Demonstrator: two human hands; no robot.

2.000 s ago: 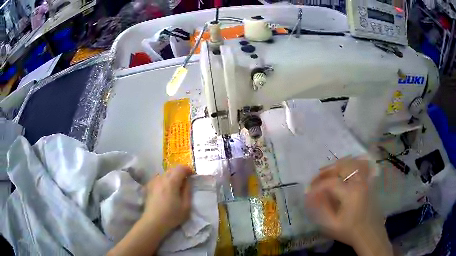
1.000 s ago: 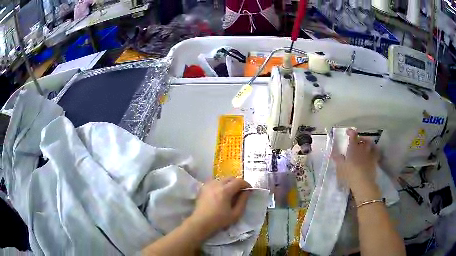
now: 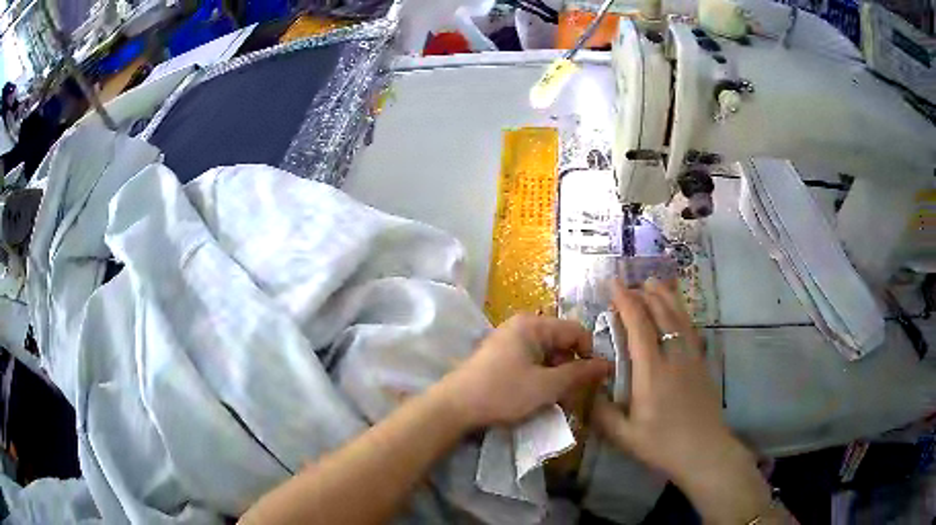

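The large pale garment piece (image 3: 298,277) is heaped at the left and runs under my left forearm. My left hand (image 3: 534,369) pinches fabric at the garment's right edge, and a loose corner hangs below it. My right hand (image 3: 662,385), with a ring, lies just right of it, fingers pointing to the needle area. It holds a narrow pale band strip (image 3: 614,354), whose folded edge shows between the hands. The presser foot (image 3: 630,234) is just beyond my right fingertips. Fingers hide where strip and garment meet.
The folded stack of cut strips (image 3: 811,256) lies on the bed right of the needle. The machine head (image 3: 790,103) stands behind it. Yellow guide tape (image 3: 525,220), the lamp tip (image 3: 554,84) and a plastic-wrapped dark board (image 3: 251,108) are to the left.
My right hand has moved from the strips under the machine arm to beside my left hand, bringing a strip. The stack now lies alone at the right. The view has tilted down.
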